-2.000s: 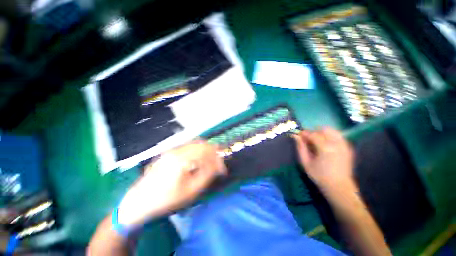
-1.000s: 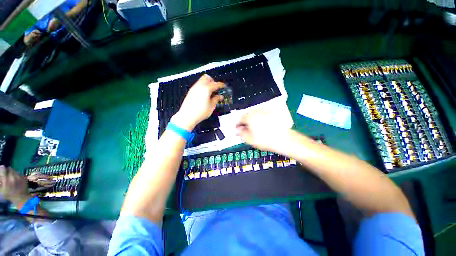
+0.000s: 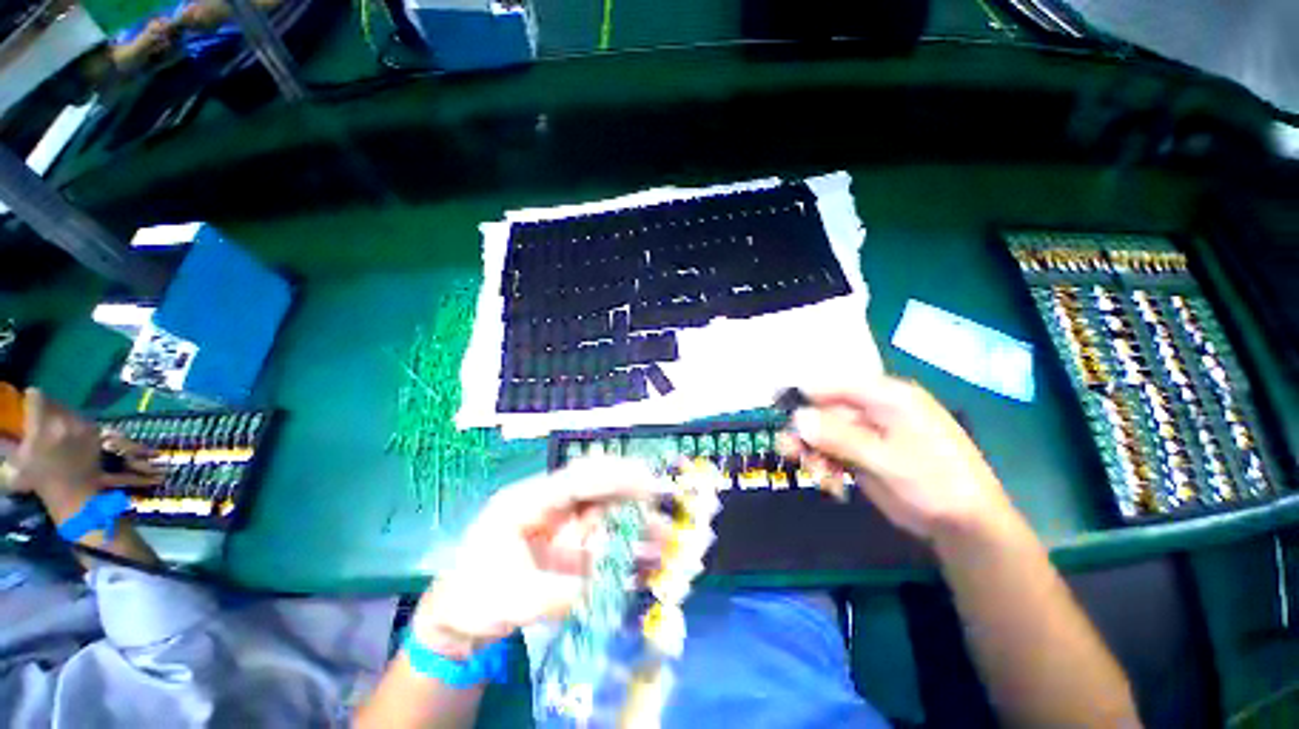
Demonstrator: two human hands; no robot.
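My left hand (image 3: 513, 548) holds a bunch of green circuit boards (image 3: 613, 598) with white and yellow plugs, hanging over the front edge of the work tray. The bunch is blurred. My right hand (image 3: 898, 449) holds a small black pad (image 3: 791, 402) between thumb and fingers, above the right part of the tray. The black work tray (image 3: 841, 530) has a row of small boards (image 3: 748, 459) along its back, partly hidden by my hands. Rows of black pads (image 3: 655, 271) lie on a white backing sheet (image 3: 776, 363) behind the tray.
A loose pile of green sticks (image 3: 437, 413) lies at left. A pale blue-white slip (image 3: 964, 349) and a full tray (image 3: 1157, 385) are at right. A blue box (image 3: 228, 321) and a neighbouring person's hands (image 3: 57, 456) are at far left.
My left hand has moved from the pad sheet toward my body and holds the board bunch low. My right hand has moved right, off the sheet, with a black pad now visible in it.
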